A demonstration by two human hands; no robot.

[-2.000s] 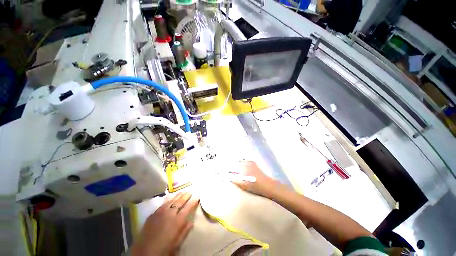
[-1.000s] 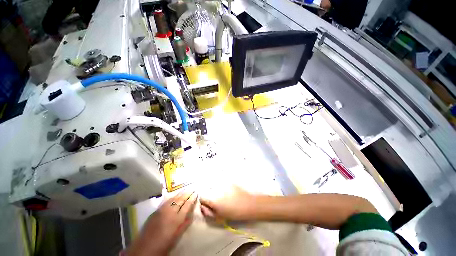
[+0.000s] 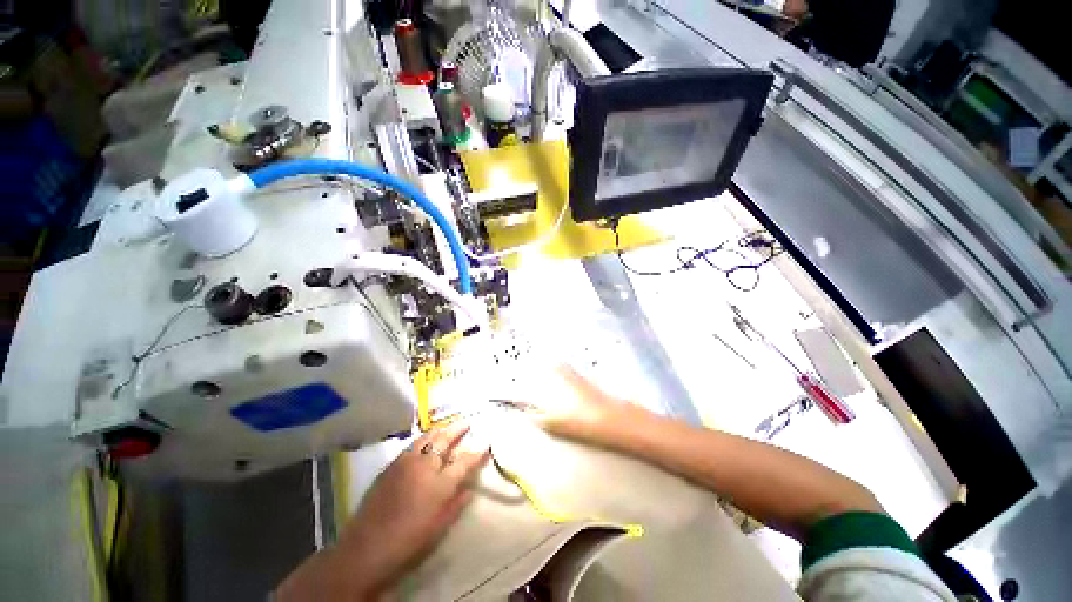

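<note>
The beige garment lies at the bottom of the view, with a yellow binding strip along its edge and a dark opening below it. My left hand lies on the cloth left of the strip, fingers towards the machine. My right hand rests at the far edge of the cloth under bright glare; its fingertips are washed out. A thin dark line shows beside its fingers, too unclear to name. The white sewing machine head is left of and beyond my left hand.
A black-framed screen stands beyond the table. A red-handled tool, small silver snips and a grey plate lie at the right. A blue hose curves over the machine. A dark cable lies near the screen.
My right hand has moved away from beside my left hand, forward along the cloth. The cloth is flatter between them and its opening shows wider. The camera view has shifted slightly.
</note>
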